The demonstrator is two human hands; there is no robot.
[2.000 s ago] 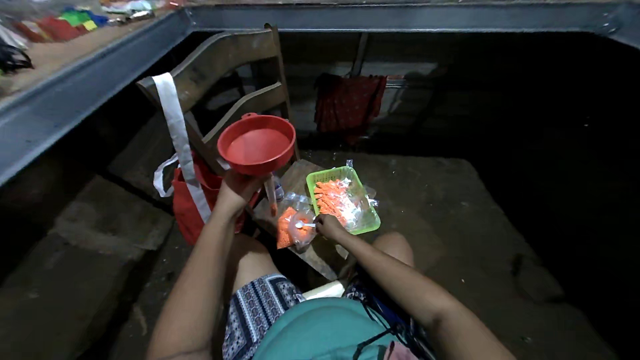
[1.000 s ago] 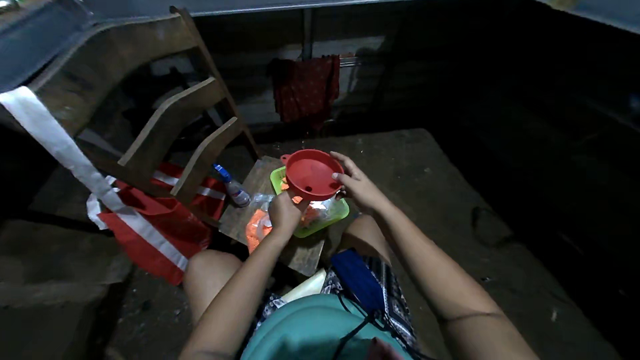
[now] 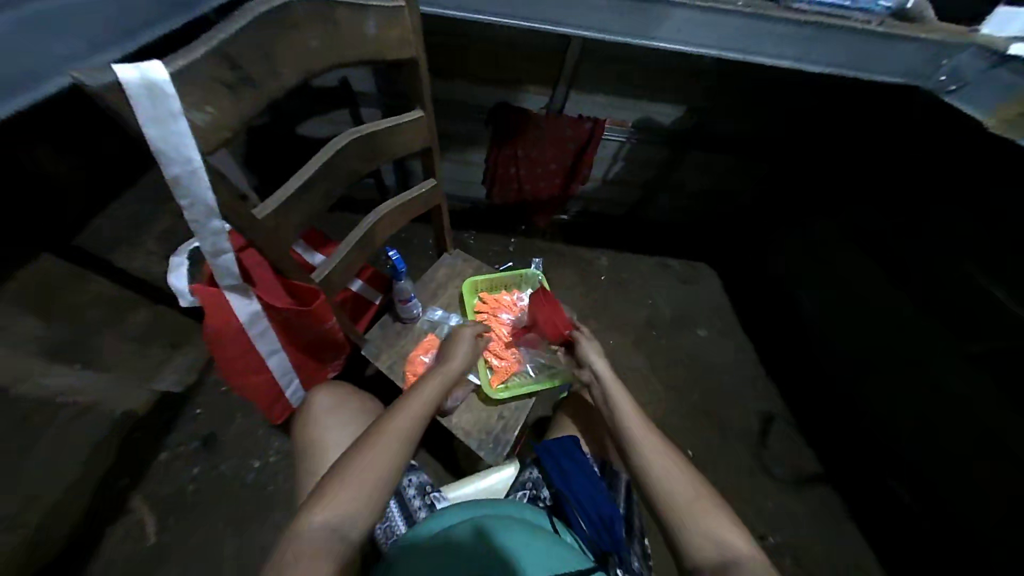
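A red plastic funnel [image 3: 549,317] is tilted on its side over the right part of a green plastic basket [image 3: 524,389], with my right hand [image 3: 586,356] holding it from the right. Orange pieces in clear plastic [image 3: 500,336] fill much of the basket. My left hand [image 3: 462,346] is at the basket's left edge, its fingers closed together; whether they pinch anything is too small to tell. A clear bag of orange material [image 3: 421,360] lies beside that hand on the wooden chair seat [image 3: 488,428].
A bottle with a blue top [image 3: 405,296] stands at the seat's left, near the slatted chair back [image 3: 352,152]. A red bag with white straps [image 3: 264,336] hangs from the chair. Behind is a red cloth [image 3: 542,156]; a metal-edged table [image 3: 680,36] runs above.
The funnel, facing up in both hands a second ago, is now tilted over the basket in my right hand alone. My left hand has come off it and moved left.
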